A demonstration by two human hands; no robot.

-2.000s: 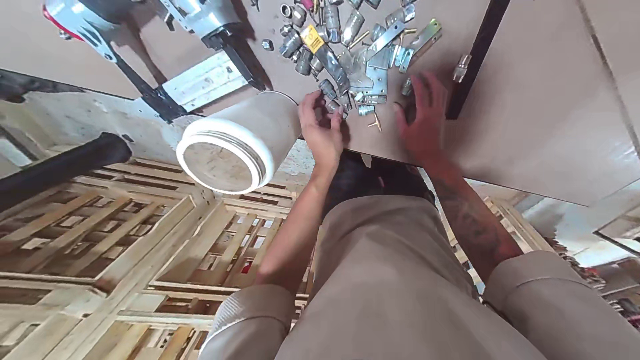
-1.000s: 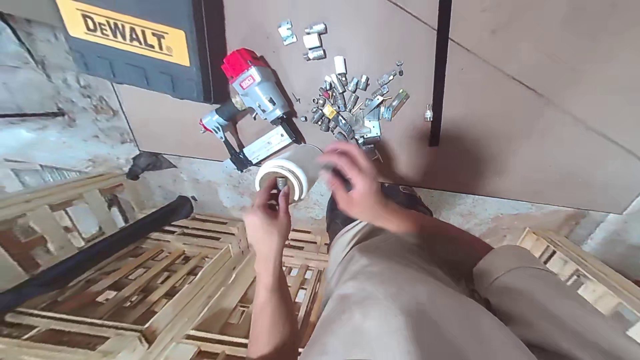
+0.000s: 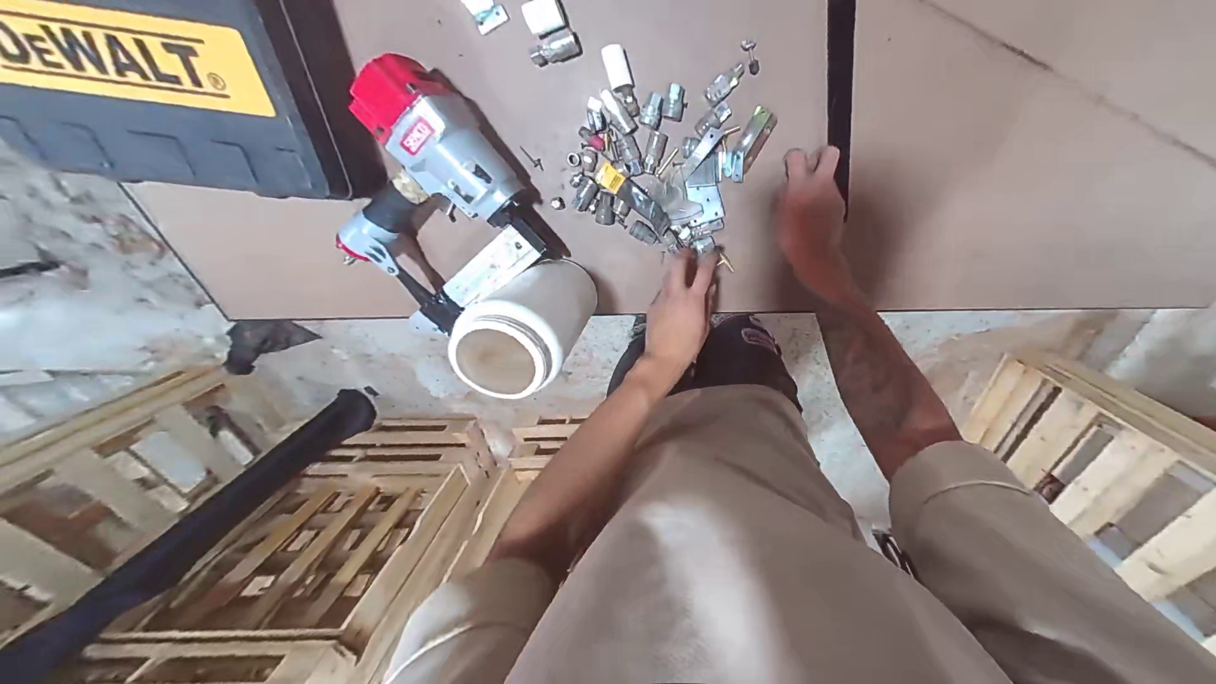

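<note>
My left hand reaches over the table's near edge, its fingertips at the bottom of a pile of metal fittings; whether it grips one I cannot tell. To the right of the pile, my right hand is at a black strip on the table, fingers bent; what it holds, if anything, is hidden. Metal brackets and a piece with a yellow label lie among the fittings. A white plastic jar lies on its side at the table edge, its mouth toward me, left of my left hand.
A red and grey pneumatic nailer lies beside the jar. A black DeWalt case stands at the upper left. Several loose fittings lie beyond the pile. Below the brown table are wooden pallets and a long dark tube.
My left hand has gone from the jar's mouth, where it was one second ago, to the near side of the pile. My right hand has moved right, to the black strip.
</note>
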